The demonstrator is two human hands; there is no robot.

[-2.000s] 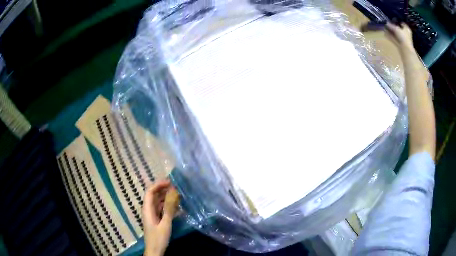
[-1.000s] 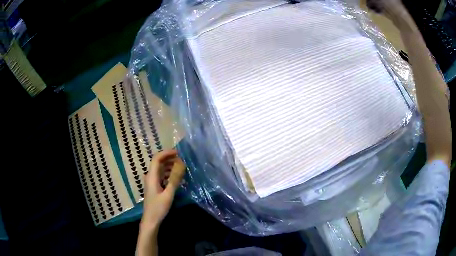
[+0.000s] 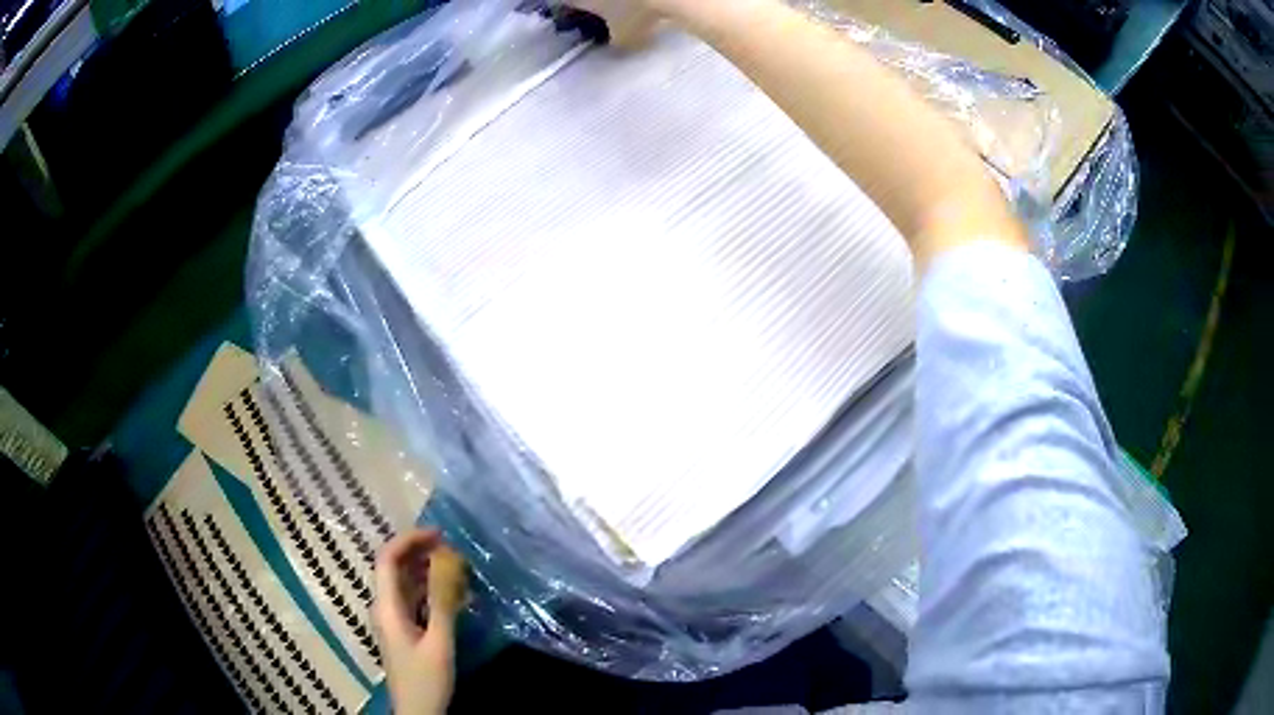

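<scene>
A stack of white ribbed sheets (image 3: 643,279) lies in a crinkled clear plastic bag (image 3: 321,266). My right hand (image 3: 636,21) is at the top edge of the picture, over the far edge of the stack, beside something dark; its fingers are cut off or hidden, so its grip cannot be told. My left hand (image 3: 416,594) is curled, with a tan finger cot on the thumb, at the lower end of the pad sheets; whether it holds a pad or part is unclear. Tan backing sheets (image 3: 259,587) with rows of small dark pads lie left of the bag.
A dark ribbed tray (image 3: 84,601) is at the lower left, very dim. Brown cardboard (image 3: 1041,91) lies under film at the upper right. The green floor (image 3: 1188,321) with a yellow line shows at the right. Green bench surface shows between the sheets.
My right hand has moved left from the upper right corner to the far edge of the white stack, its forearm now crossing the stack's right side. The view has shifted. My left hand keeps its curled pose.
</scene>
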